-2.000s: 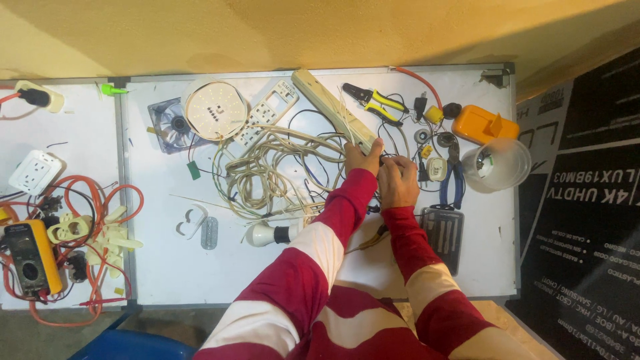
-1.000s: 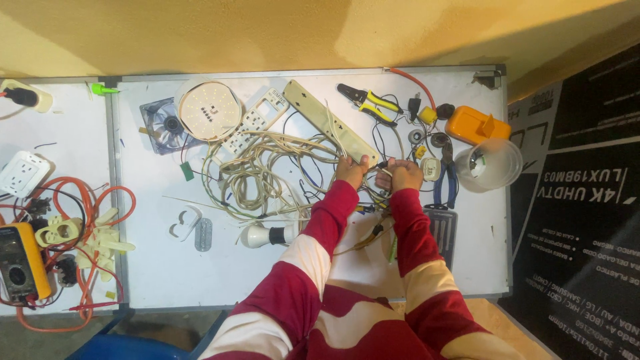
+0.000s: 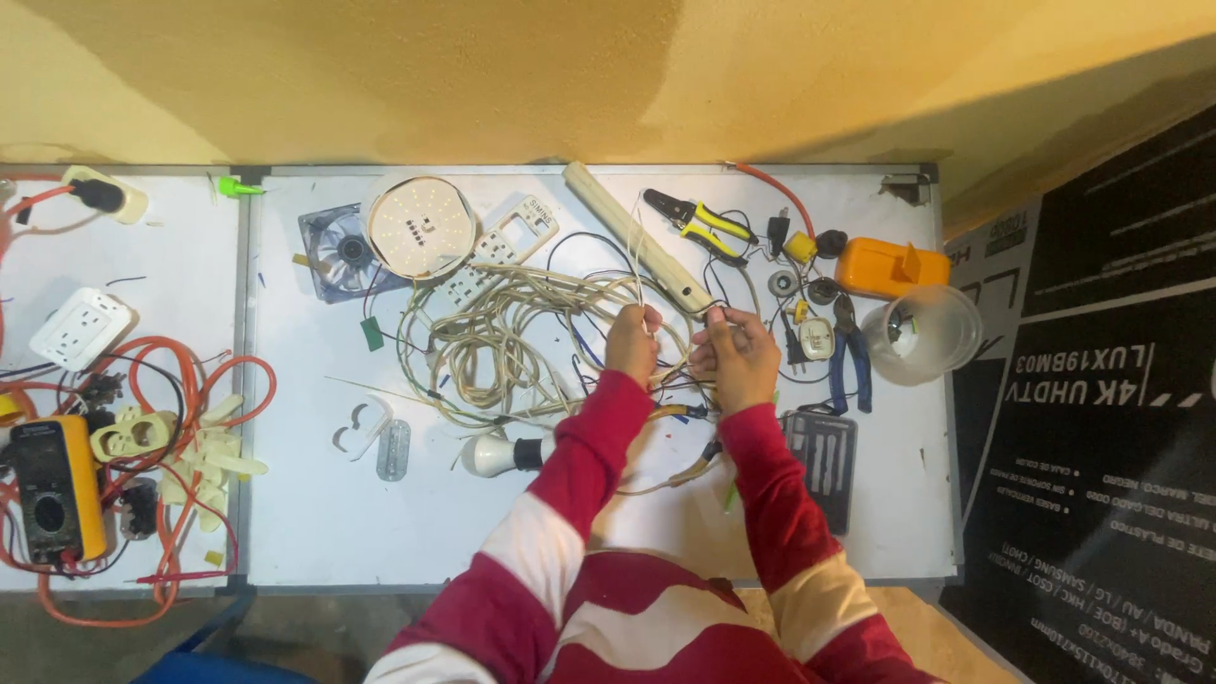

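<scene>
My left hand (image 3: pixel 634 344) grips a thin pale wire (image 3: pixel 638 249) whose end sticks up past the fingers. Close to its right, my right hand (image 3: pixel 736 356) has thumb and fingers pinched together by the lower end of a long beige bar (image 3: pixel 636 237); a dark wire shows at its fingertips, but what it holds is too small to tell. A tangled coil of beige cable (image 3: pixel 494 351) lies left of my hands. Wire strippers with yellow and black handles (image 3: pixel 703 226) rest beyond the right hand. Blue-handled pliers (image 3: pixel 848 361) lie to its right.
Left are a clear fan (image 3: pixel 347 252), a round LED board (image 3: pixel 420 228), a white bulb (image 3: pixel 494 456) and a yellow multimeter (image 3: pixel 57 494) among orange cables (image 3: pixel 190 380). Right are an orange case (image 3: pixel 888 268), a clear tub (image 3: pixel 926 332), a dark bit case (image 3: pixel 822 470) and a large black box (image 3: pixel 1111 399).
My hands, close together two seconds ago, are now farther apart. The pale wire stands up from my left hand.
</scene>
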